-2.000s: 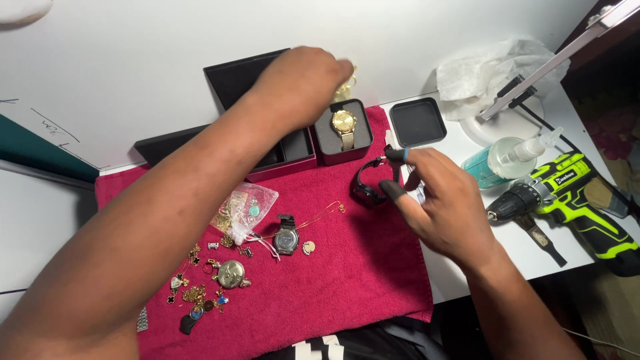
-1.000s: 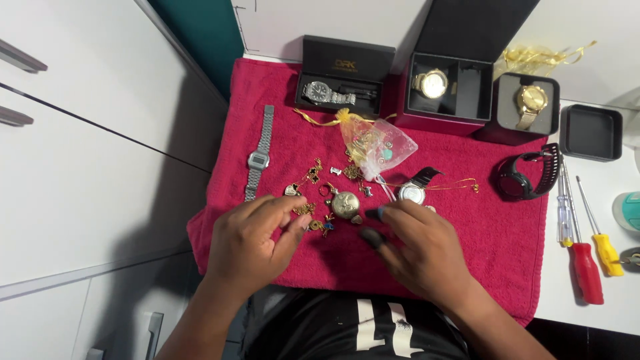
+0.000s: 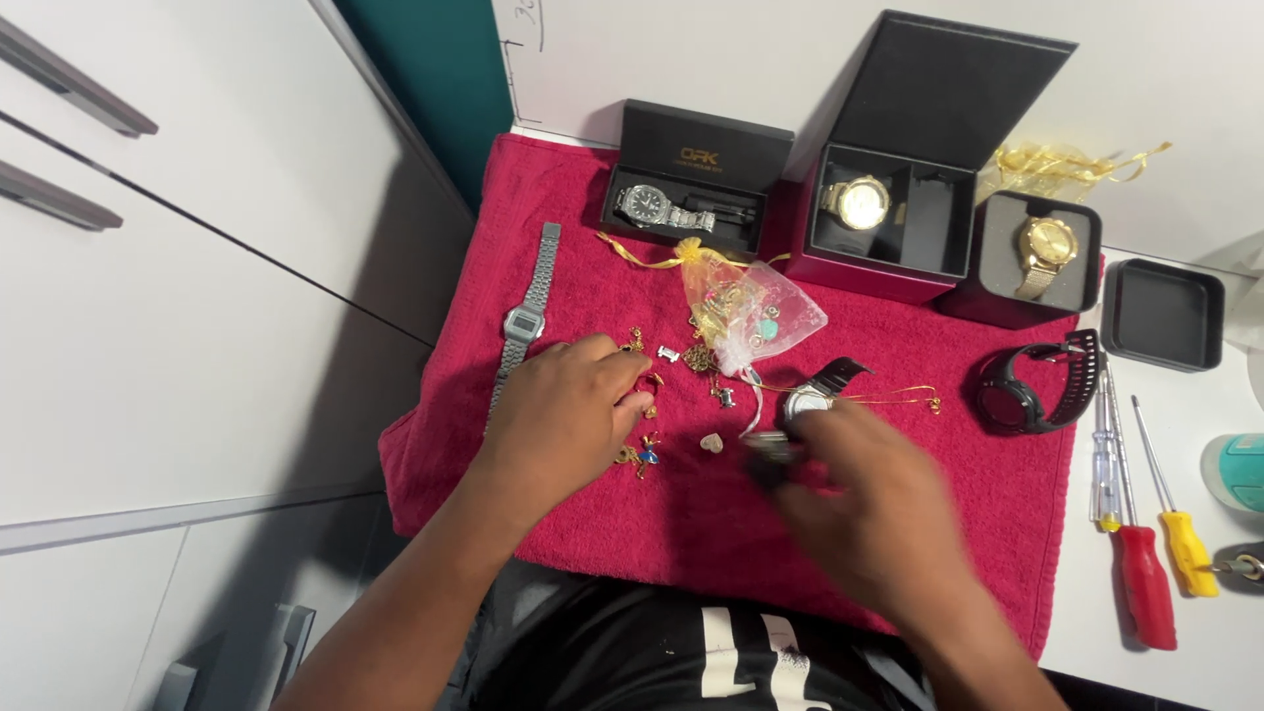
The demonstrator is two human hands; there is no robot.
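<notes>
On the red towel [image 3: 691, 533], my left hand [image 3: 563, 415] rests over small gold charms [image 3: 647, 457], its thumb and forefinger close to a ring [image 3: 648, 381]. My right hand [image 3: 869, 504], blurred and with dark coverings on its fingertips, grips a round metal pocket watch [image 3: 768, 447]. Between the hands lies a heart-shaped charm [image 3: 712, 443]. Beyond them are a sheer drawstring pouch [image 3: 760, 311] of jewelry, a round openwork pendant [image 3: 698, 357] and a watch with a black strap [image 3: 810, 399], partly behind my right hand. A silver digital watch [image 3: 524, 324] lies left of my left hand.
Along the back stand open boxes with a silver watch [image 3: 647, 204] and gold watches [image 3: 859, 203]. At the right are a black watch [image 3: 1009, 403], a box lid [image 3: 1163, 314], a red-handled screwdriver [image 3: 1147, 588] and a yellow-handled screwdriver [image 3: 1189, 553]. A gold chain [image 3: 889, 397] crosses the towel.
The pocket watch, lying on the towel between the hands one second ago, is now lifted in my right hand, farther right. The view has shifted since two seconds ago.
</notes>
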